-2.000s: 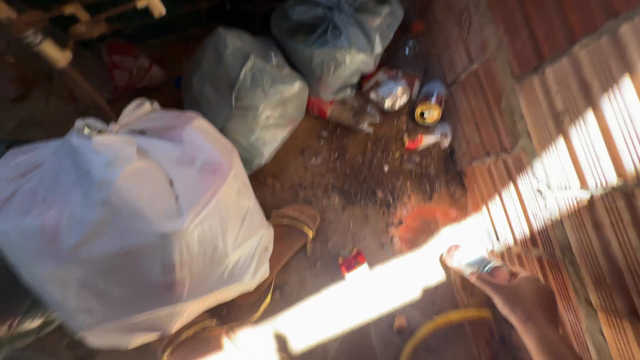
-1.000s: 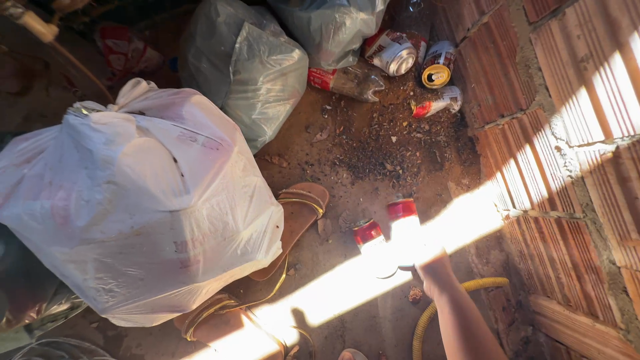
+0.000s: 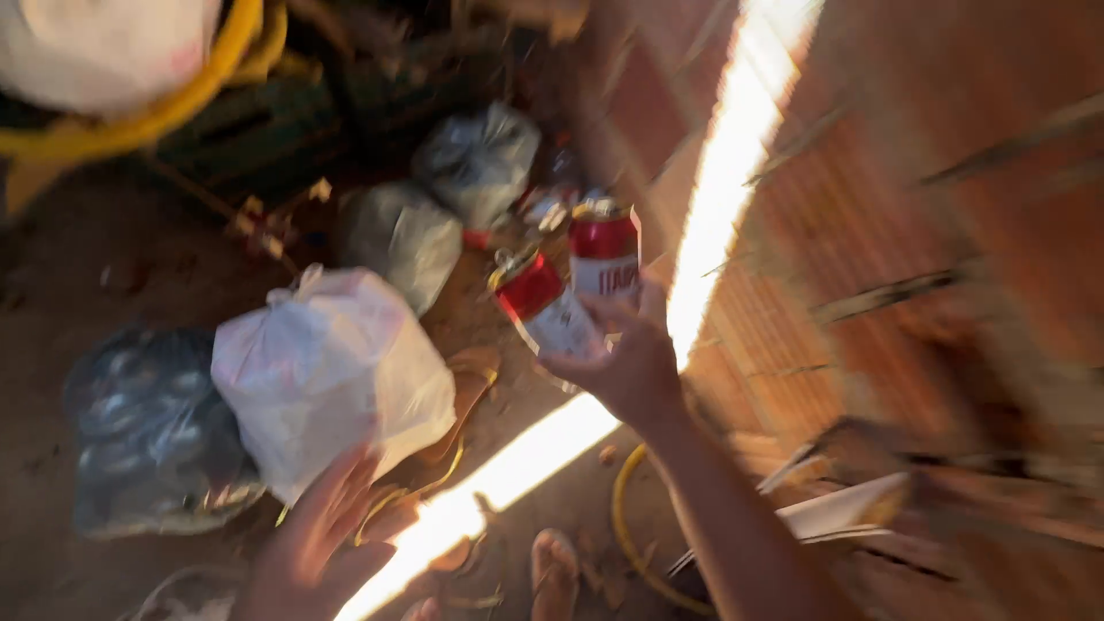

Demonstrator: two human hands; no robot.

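Two red and white aluminium drink cans are together in my right hand (image 3: pixel 634 358). The left can (image 3: pixel 545 306) tilts to the left, and the right can (image 3: pixel 604 250) stands nearly upright beside it, tops up. My left hand (image 3: pixel 332 517) is low in view, blurred, its fingers apart and holding nothing that shows. Just above it lies a knotted white plastic bag (image 3: pixel 336 371). A dark translucent bag (image 3: pixel 155 431) sits to that bag's left.
Grey translucent bags (image 3: pixel 401 241) lie further off, near loose cans. A hollow-brick wall (image 3: pixel 802 319) runs along the right. A yellow hose (image 3: pixel 623 517) curves on the floor near my feet. Sandals (image 3: pixel 466 388) lie by the white bag. A yellow-rimmed container (image 3: pixel 216 82) is top left.
Both red and white cans, low by the floor one second ago, are now raised in my right hand. My left hand has come into view. The view has swung and widened.
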